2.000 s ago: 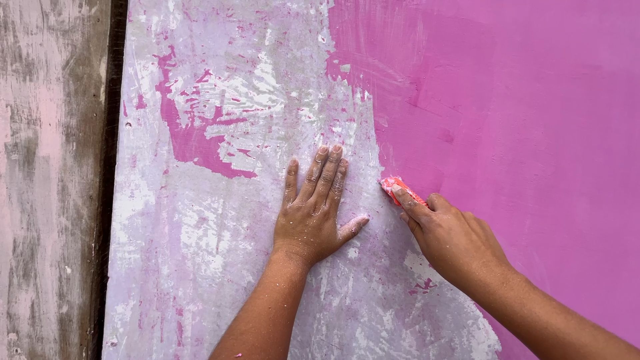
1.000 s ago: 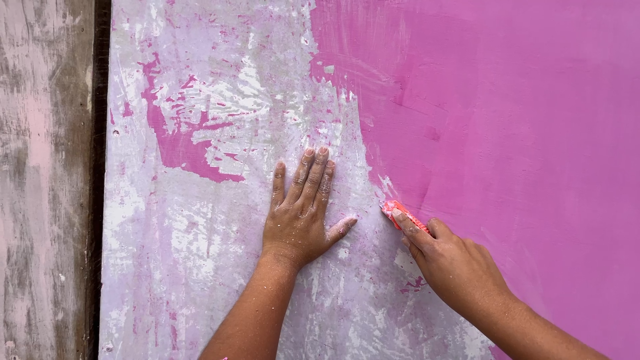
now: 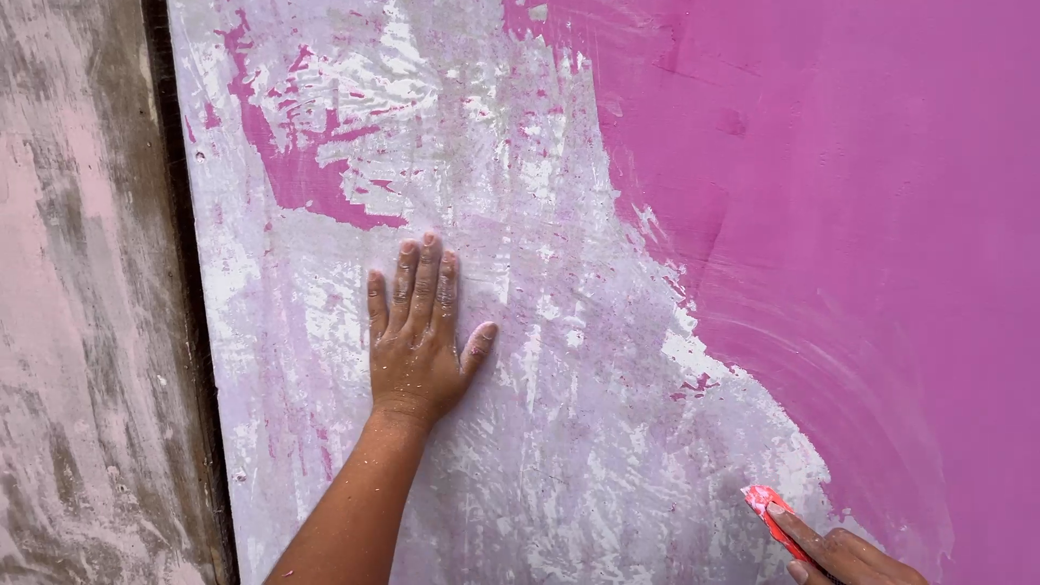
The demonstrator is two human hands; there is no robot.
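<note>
My left hand (image 3: pixel 418 341) lies flat, fingers spread, on the scraped whitish part of a painted panel (image 3: pixel 569 422); it holds nothing, and paint flecks cling to its skin. At the bottom right, my right hand (image 3: pixel 853 556) grips a red-orange scraping tool (image 3: pixel 776 520), its tip smeared with whitish residue and close to the bare area. Its exact kind cannot be told, as my fingers cover part of it. Magenta paint (image 3: pixel 853 203) covers the right side of the panel, with a ragged edge against the scraped part.
A leftover magenta patch (image 3: pixel 305 175) remains above my left hand. A dark gap (image 3: pixel 191 325) runs down the panel's left edge, and beyond it stands a weathered board (image 3: pixel 81 284) with faded pink and brown streaks. Small nail or screw marks show near the panel's edge.
My right hand has moved down and to the right along the paint edge with the tool in it. My left hand stays flat on the panel.
</note>
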